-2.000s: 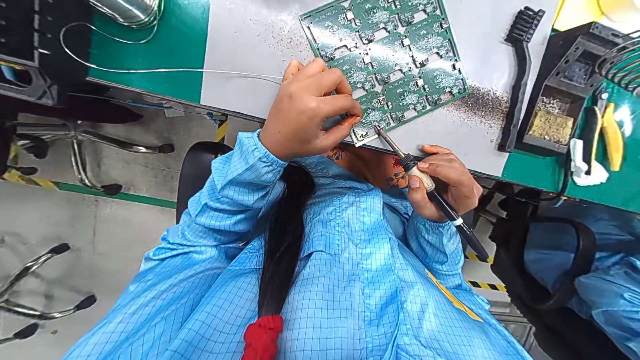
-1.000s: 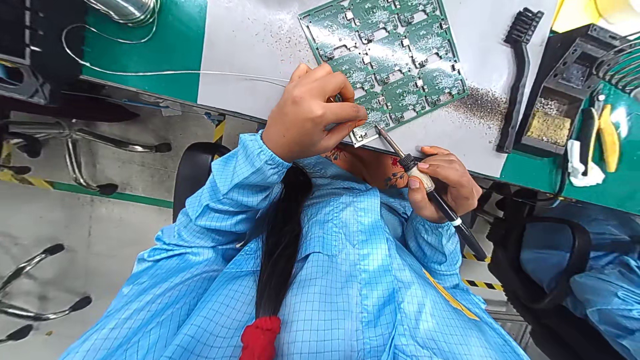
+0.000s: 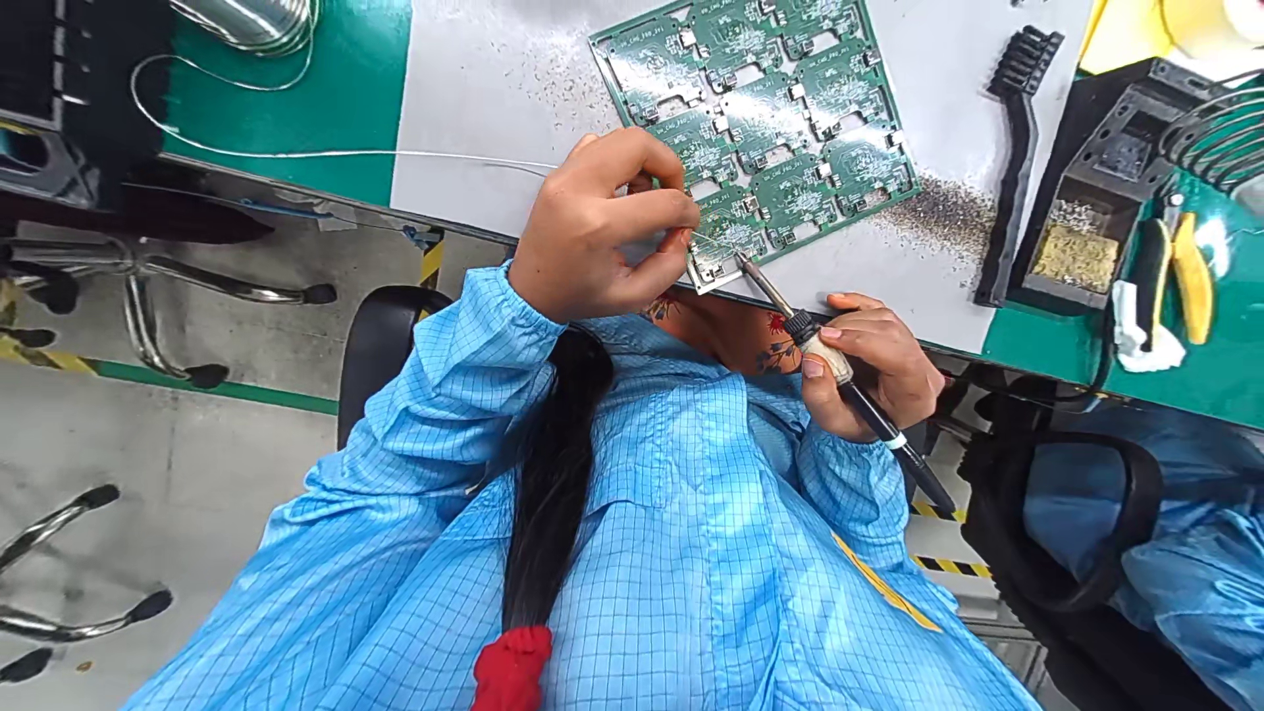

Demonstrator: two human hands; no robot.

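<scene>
A green panel of printed circuit boards lies tilted on the grey mat, its near corner by the bench edge. My left hand pinches thin solder wire over the panel's lower left part; the wire's end points toward the iron tip. The wire runs left to a spool of solder. In my right hand is a soldering iron, held like a pen, its tip at the panel's near edge. Whether tip and wire touch cannot be told.
Right of the panel lie brown granules and a black brush. Farther right are an iron stand with yellow sponge and yellow-handled pliers. A black device stands left. A person in blue sits at lower right.
</scene>
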